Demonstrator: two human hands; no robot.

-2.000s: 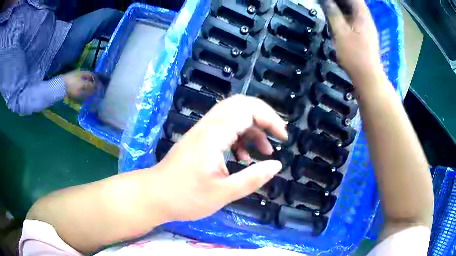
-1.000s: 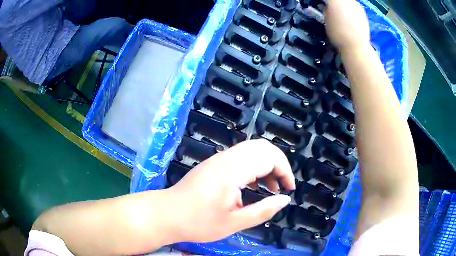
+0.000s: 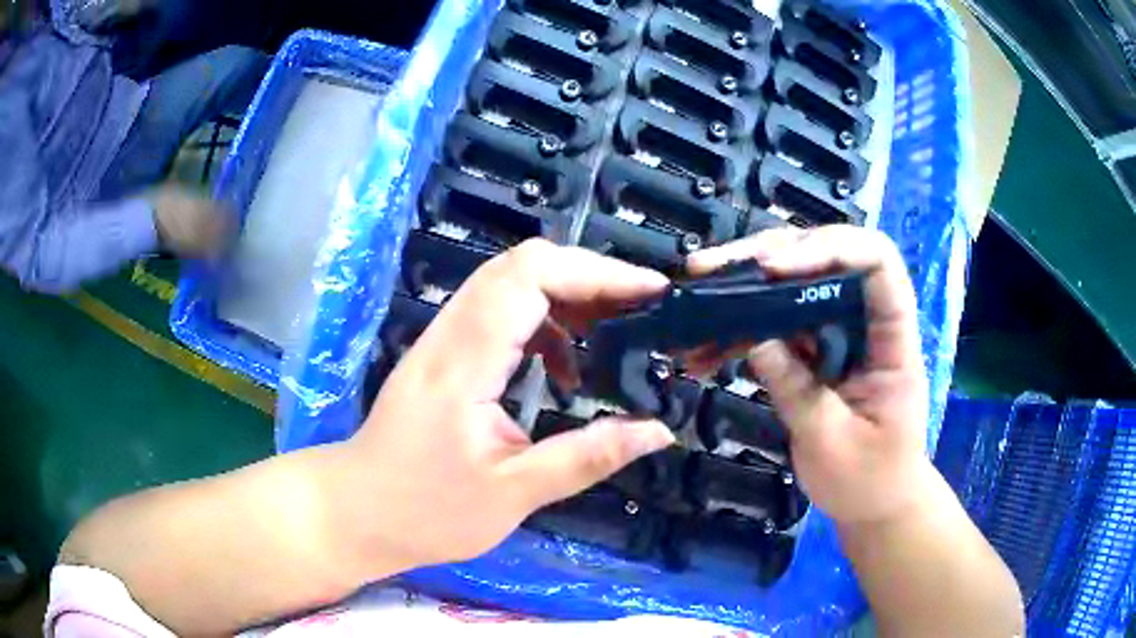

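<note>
A black phone clamp mount (image 3: 760,312) with white "JOBY" on its flat back is held above the crate. My right hand (image 3: 847,374) grips its right end, with fingers behind and thumb in front. My left hand (image 3: 498,386) is at its left end, fingers and thumb apart around that end; whether they touch it is unclear. Below, more black mounts (image 3: 536,100) lie in three rows, silvery screws showing at their edges. My hands hide part of the rows.
The blue crate (image 3: 916,150) has shiny film (image 3: 361,237) over its left rim. A second blue crate (image 3: 293,187) at left shows a white-grey sheet. A person's blurred hand (image 3: 193,224) is beside it. Blue spare crates (image 3: 1059,486) stand at lower right, cardboard (image 3: 997,112) behind the right rim.
My right hand has come down from the far end of the crate and now holds a mount near my left hand. The other person's hand is again visible by the left crate.
</note>
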